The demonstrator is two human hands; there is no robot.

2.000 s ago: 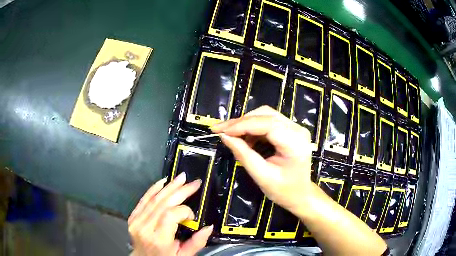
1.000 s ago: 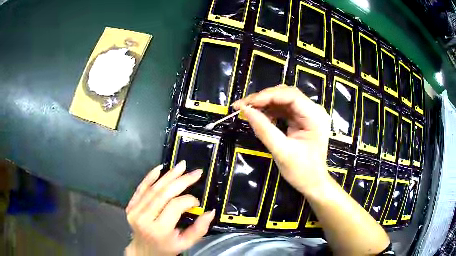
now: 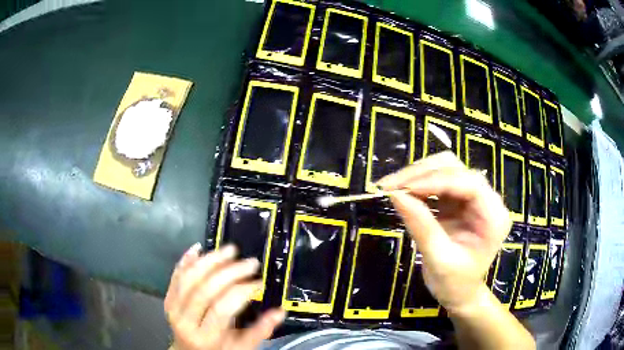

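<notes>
A black blister tray (image 3: 287, 198) holds rows of glossy black phone screen panels with yellow borders, such as this panel (image 3: 330, 140). My right hand (image 3: 455, 225) pinches a thin cotton swab (image 3: 352, 198) between thumb and fingertips. Its white tip points left, over the gap between the middle and near rows. My left hand (image 3: 215, 301) is slightly blurred, with fingers apart, over the lower part of the near-left panel (image 3: 248, 225). It holds nothing visible. My right hand and forearm hide parts of some middle and near-row panels.
A tan cardboard pad (image 3: 123, 179) with a white wad (image 3: 144, 128) and a dark stain around it lies left of the tray on the dark green worktop (image 3: 61, 130). A whitish translucent stack (image 3: 607, 225) stands at the far right. Pale fabric shows at the bottom edge.
My right hand has moved right along the tray with the swab, now more level than a second ago. My left hand has shifted slightly left and down. The view has shifted too.
</notes>
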